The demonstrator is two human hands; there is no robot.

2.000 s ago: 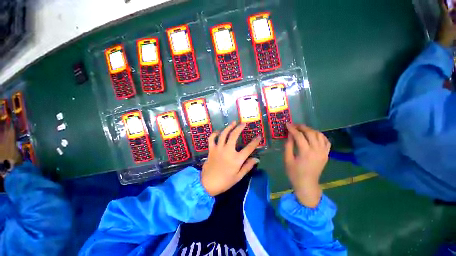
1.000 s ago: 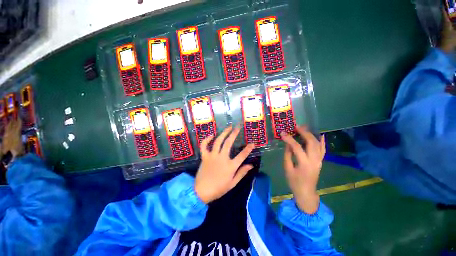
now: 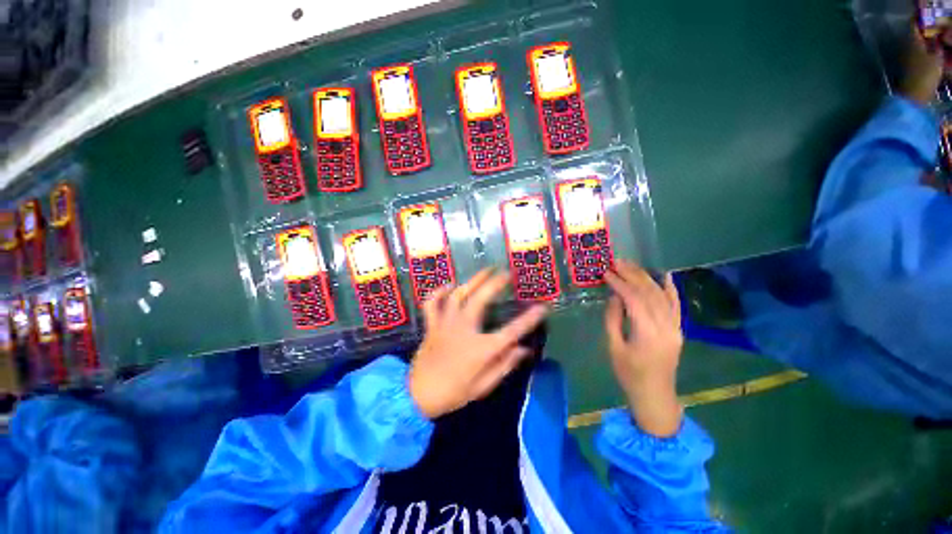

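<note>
A clear blister tray (image 3: 644, 224) lies on the green bench with two rows of keypad phones, face up, with lit white screens. My left hand (image 3: 470, 339) is at the tray's near edge, fingers spread, below the phone (image 3: 429, 250) in the middle of the near row. My right hand (image 3: 645, 339) has its fingertips at the lower end of the rightmost near-row phone (image 3: 587, 232). The neighbouring phone (image 3: 531, 248) lies between my two hands. Neither hand holds anything; whether the right fingertips touch the phone is hard to tell.
A second tray of phones (image 3: 75, 329) is at the far left, by another worker's blue sleeve (image 3: 73, 448). White scraps (image 3: 152, 257) and a dark block (image 3: 195, 151) lie left of my tray. Another worker's sleeve (image 3: 887, 250) is at the right. A white board (image 3: 209, 52) runs behind.
The view has shifted slightly. My right fingertips have moved from the keys to the rightmost phone's lower edge. The neighbour's hand at the left has left the tray, uncovering more phones.
</note>
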